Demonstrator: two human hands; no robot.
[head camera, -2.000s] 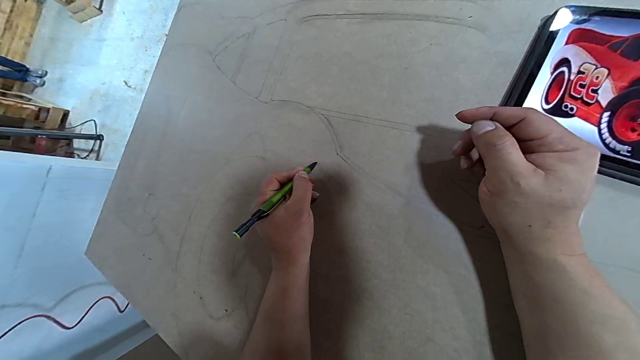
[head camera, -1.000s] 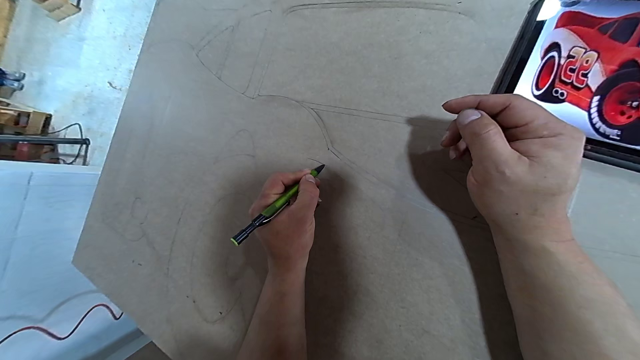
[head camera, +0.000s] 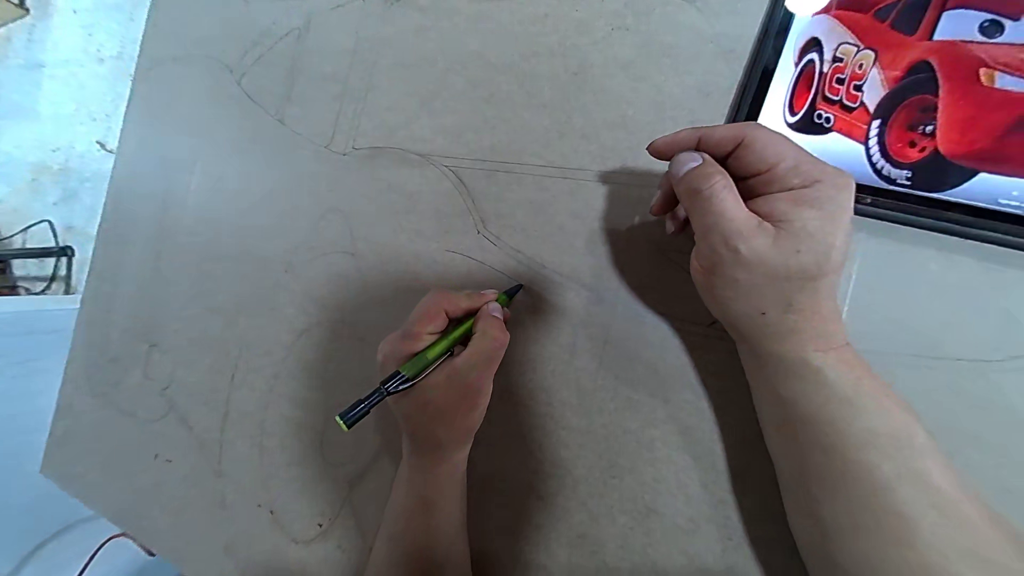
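Observation:
My left hand (head camera: 448, 360) grips a green and black mechanical pencil (head camera: 436, 350), its dark tip down on a brown fiberboard sheet (head camera: 608, 480). From the tip a short curved pencil line (head camera: 480, 263) runs up and left. Just above are longer pencil lines of a car-like outline. My right hand (head camera: 760, 232) hovers or rests over the board at the right, fingers loosely curled and apart with nothing in them; whether it touches the board is unclear. Behind it, a screen in a black frame (head camera: 944, 216) shows a red cartoon race car.
Fainter pencil lines and a few reddish specks mark the board's lower left. Beyond its left edge lie a pale blue-white surface (head camera: 32, 384) with a red cord (head camera: 108, 544), the concrete floor (head camera: 72, 96) and a dark metal bar (head camera: 36, 253).
My left hand has moved the pencil tip right and down relative to the drawn outline, and the short curved line is now longer. My right hand keeps about the same pose.

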